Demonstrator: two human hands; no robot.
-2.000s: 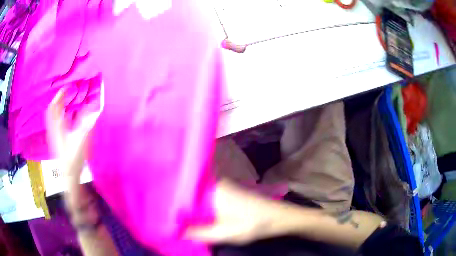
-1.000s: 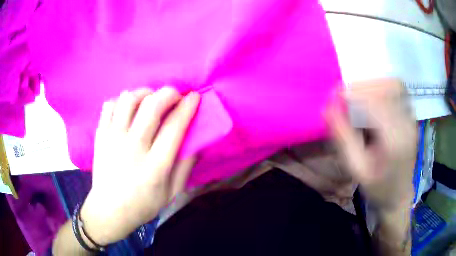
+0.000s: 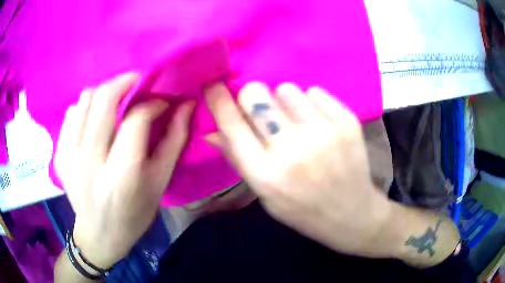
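Note:
A large magenta garment panel (image 3: pixel 310 44) lies over the white table and hangs over its front edge towards my lap. A small magenta flap or folded piece (image 3: pixel 191 69) stands up from it near the middle. My left hand (image 3: pixel 119 143) is on the cloth at the left, fingers bent, gripping a fold beside the small piece. My right hand (image 3: pixel 299 149) lies on the panel to the right, its index fingertip at the lower edge of the small piece. Its thumb tip is partly hidden by cloth. The hands are slightly blurred.
The white table (image 3: pixel 432 33) has printed ruler marks (image 3: pixel 418 65) near its front edge at the right. A dark object with an orange edge, perhaps the phone (image 3: pixel 496 52), is cut off at the right rim. A blue basket edge (image 3: pixel 458 143) and brown cloth (image 3: pixel 415 149) are below the table.
My right hand has come in from the panel's right side to the middle. My left hand has shifted left and spread its fingers. The small piece now stands further up and left.

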